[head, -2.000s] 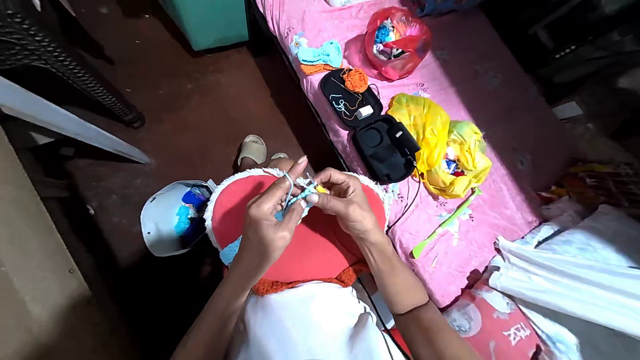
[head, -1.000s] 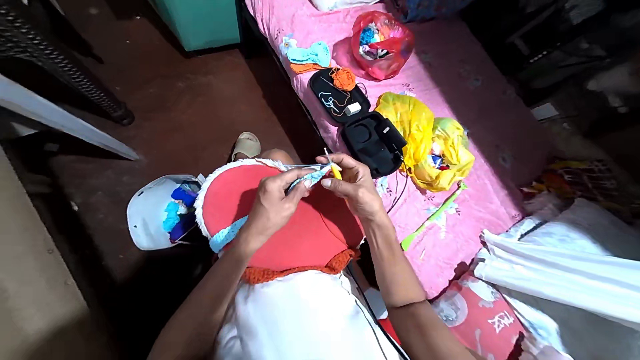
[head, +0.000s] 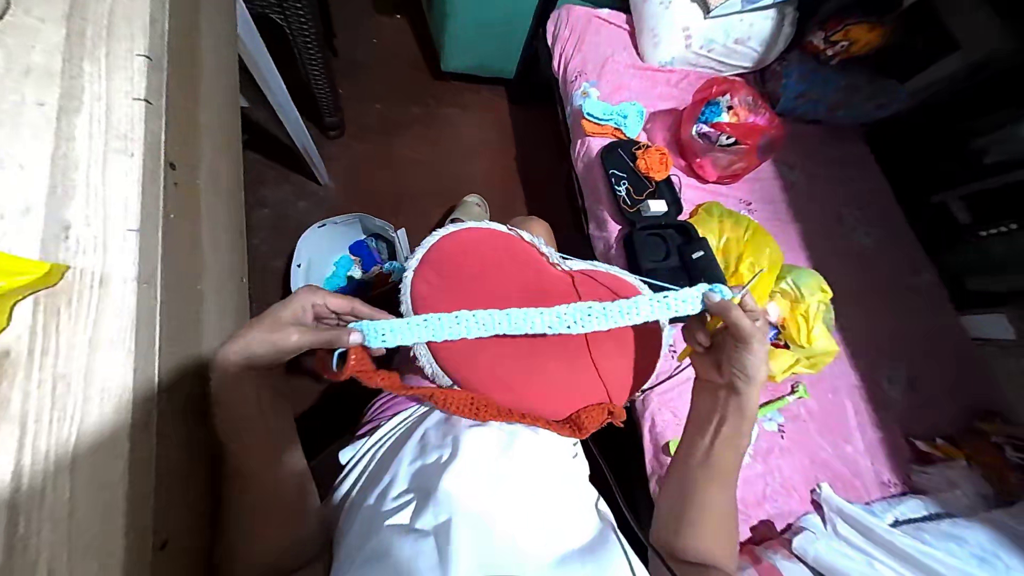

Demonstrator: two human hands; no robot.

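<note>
A light blue crocheted strip (head: 528, 320) is stretched between both hands above a red heart-shaped cushion (head: 496, 272) with white fluffy trim. My left hand (head: 300, 324) pinches the strip's left end. At its other end, my right hand (head: 732, 336) grips the strip together with a crochet hook (head: 750, 283), whose thin metal shaft sticks out above the fingers. Blue yarn (head: 620, 269) runs from the right end across the cushion's top. An orange crocheted strip (head: 480, 402) lies along the cushion's lower edge, its left end just below my left hand.
Left of the cushion stands a white container (head: 316, 248) holding blue yarn. On the pink-covered bed (head: 832, 320) lie an open black case (head: 660, 248), an orange yarn ball (head: 654, 162), a red plastic bag (head: 732, 132) and yellow plastic bags (head: 740, 244). A wooden surface (head: 76, 360) borders the left.
My hands were close together over the cushion, working at the blue piece; now they are wide apart with the strip pulled out between them. The view has shifted, bringing the wooden surface in at left.
</note>
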